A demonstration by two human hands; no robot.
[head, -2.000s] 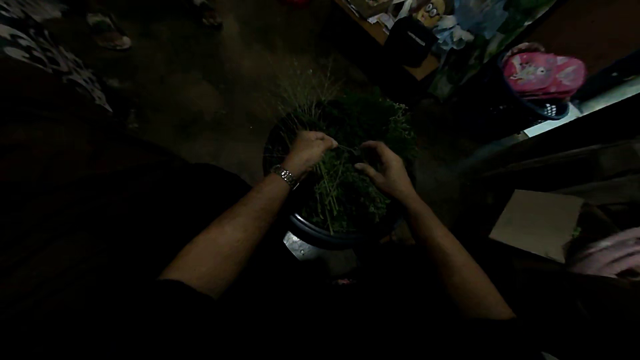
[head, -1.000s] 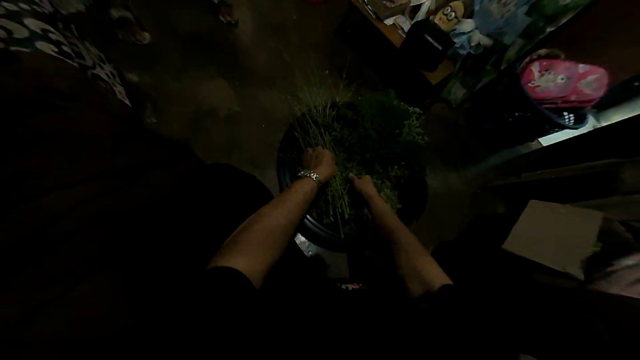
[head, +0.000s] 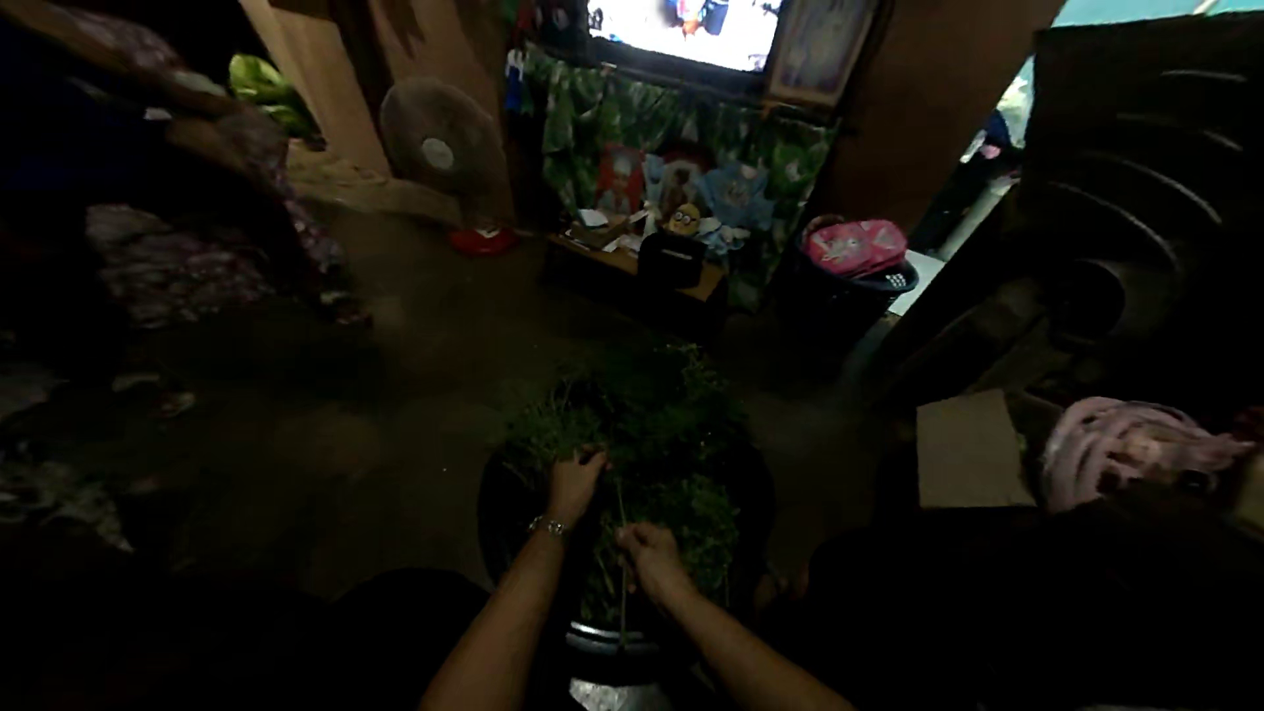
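A dark round tub (head: 607,632) filled with leafy green plant stems (head: 706,513) stands in front of me. Above its left part is my left hand (head: 578,476), a metal-band watch on the wrist, with its fingers at the leaves. Lower and to the right, my right hand (head: 649,558) has its fingers closed on a thin plant stem (head: 623,602), which runs up toward my left hand and down over the tub's near rim. The dim light hides whether the left fingers grip that stem too.
Beyond the tub are a low wooden table (head: 632,262) with a black bag (head: 671,262), a basket (head: 894,281) with a pink backpack (head: 856,246) on it, and a standing fan (head: 439,148). A cardboard box (head: 973,449) is at the right. At the left is a person in patterned clothing (head: 178,267).
The view has tilted up to show the fan and a lit screen. My hands were low among the stems; now the left is farther forward than the right, and a long stem shows between them.
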